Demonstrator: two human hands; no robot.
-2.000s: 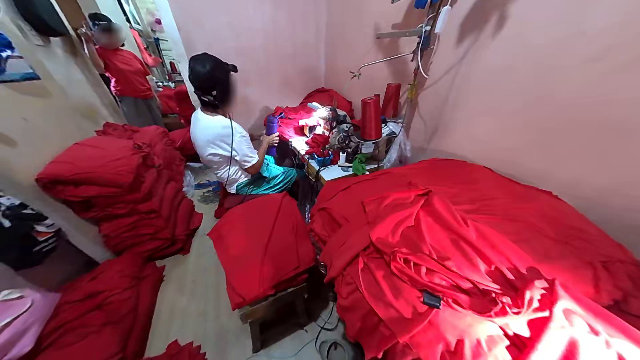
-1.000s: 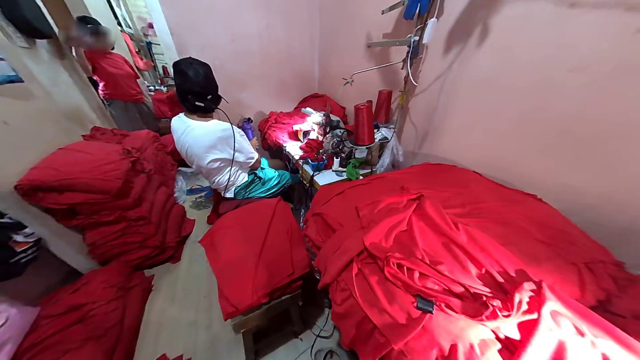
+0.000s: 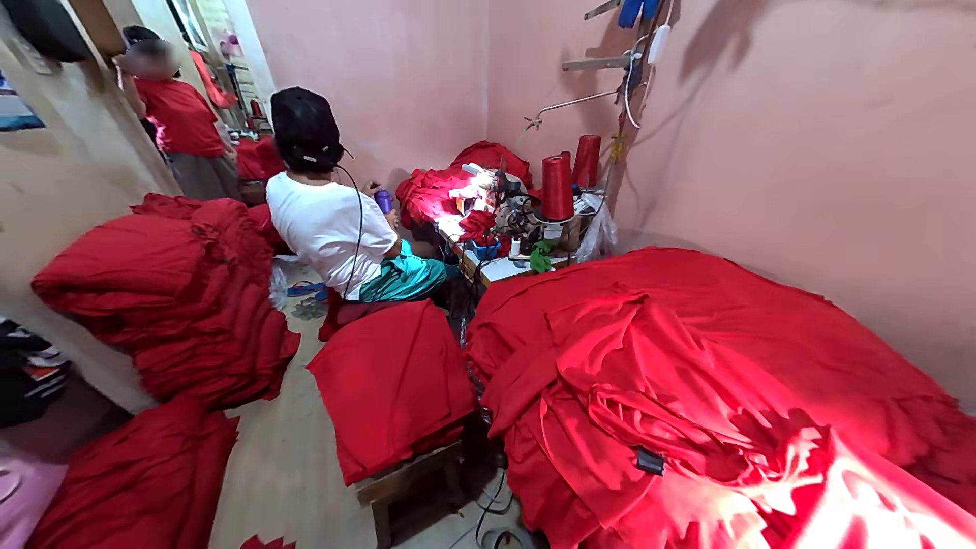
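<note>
Neither my left hand nor my right hand shows in the head view. A large heap of red fabric (image 3: 686,343) fills the right side, with a small black object (image 3: 650,460) lying on it. Flat red cloth pieces (image 3: 396,381) are stacked on a wooden stool (image 3: 379,496) at the centre. Beyond them a seated person in a white shirt (image 3: 328,221) holds a purple bottle (image 3: 383,200) beside a sewing machine (image 3: 507,202). Red thread cones (image 3: 557,188) stand on the machine's table (image 3: 499,268).
Tall stacks of red fabric (image 3: 175,297) stand at the left, with another pile (image 3: 145,480) nearer. Cables (image 3: 496,511) lie on the floor (image 3: 274,457) beside the stool. Another person in a red shirt (image 3: 177,114) stands by the doorway. A metal thread stand (image 3: 602,64) rises by the wall.
The seated person has turned further away, and the purple bottle was nearer the chest two seconds ago. The standing person's raised arm has shifted slightly.
</note>
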